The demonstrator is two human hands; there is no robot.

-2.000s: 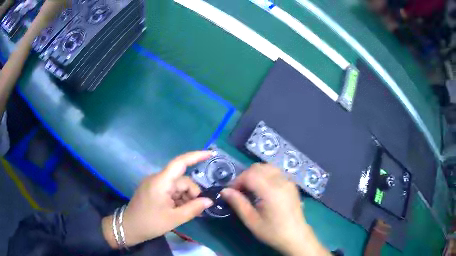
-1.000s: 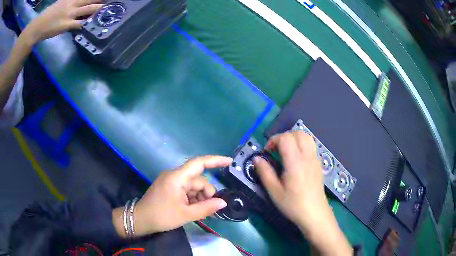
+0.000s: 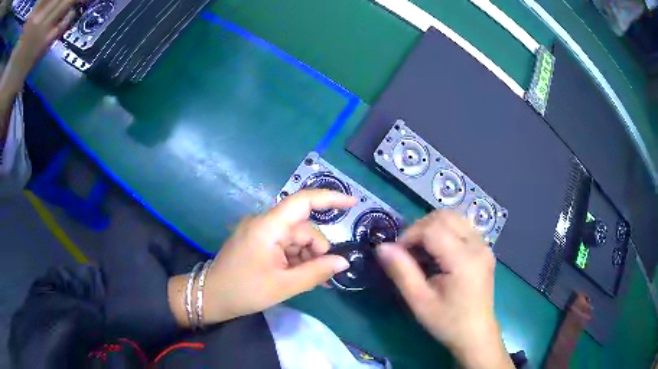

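Observation:
A silver-grey three-seat metal plate (image 3: 306, 171) lies on the bench in front of me, with dark inserts in two visible seats; its near right end is hidden by my right hand. My left hand (image 3: 263, 259) holds a round black insert (image 3: 355, 271) between thumb and finger, over the plate's near edge. My right hand (image 3: 451, 277) is at the insert's right side, fingers bent over the plate; whether it grips the insert cannot be told. A second plate with three pale empty seats (image 3: 449, 187) lies beyond, on the black mat (image 3: 462, 94).
Stacked plates (image 3: 144, 36) stand at the upper left, with another person's hand (image 3: 43, 32) beside them. A black insert tray (image 3: 613, 277) with a green patch lies at right, near a reddish-brown block (image 3: 568, 328). A green-labelled strip (image 3: 541, 79) lies by the mat.
My right hand has moved off the plate's first seat to the held insert. Two dark-filled seats now show. My left hand has brought its insert up to the plate's near edge. The view has shifted.

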